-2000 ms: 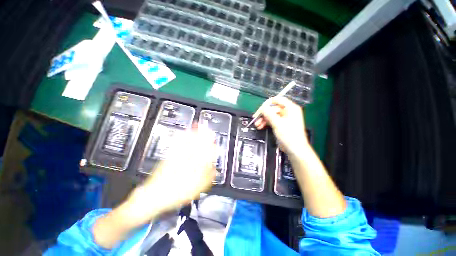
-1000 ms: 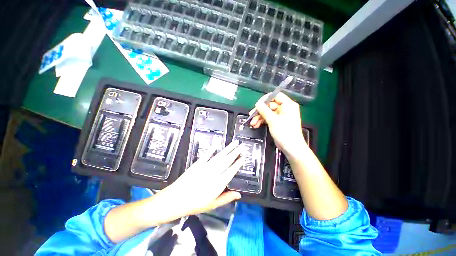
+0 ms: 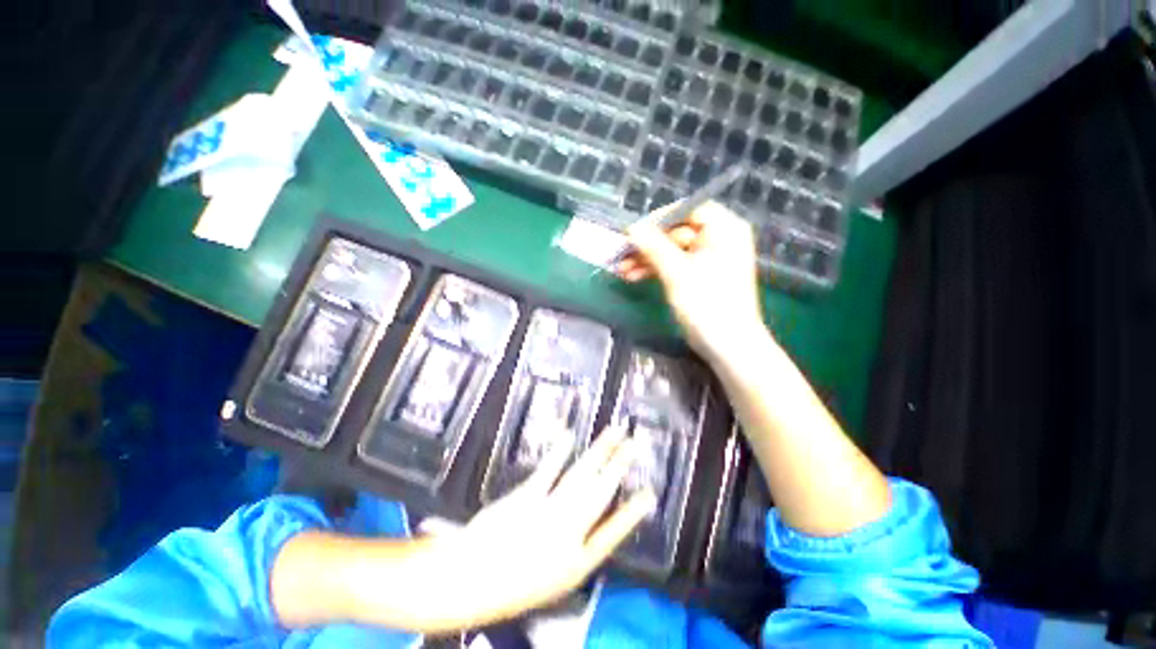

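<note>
A black foam tray (image 3: 340, 477) holds several smartphone housings in a row, each with a dark battery and a printed label. My left hand (image 3: 545, 539) lies flat with fingers extended over the lower part of the fourth housing (image 3: 662, 380) and holds nothing that shows. My right hand (image 3: 695, 273) pinches thin pen-like tweezers (image 3: 704, 195) above the tray's back edge, their tip near a small white label (image 3: 590, 241) on the green mat. The rightmost housing (image 3: 742, 501) is partly hidden by my right forearm. The picture is somewhat blurred.
Clear blister trays (image 3: 545, 95) of small dark parts stand behind the phone tray. White liner strips with blue patches (image 3: 260, 159) lie on the green mat (image 3: 165, 260) at back left. A grey bar (image 3: 963, 95) is at back right. An open carton (image 3: 64, 444) is at left.
My left hand has come down flat over the housings. My right hand with the tweezers has moved from the fourth housing back towards the white label. The view has shifted slightly.
</note>
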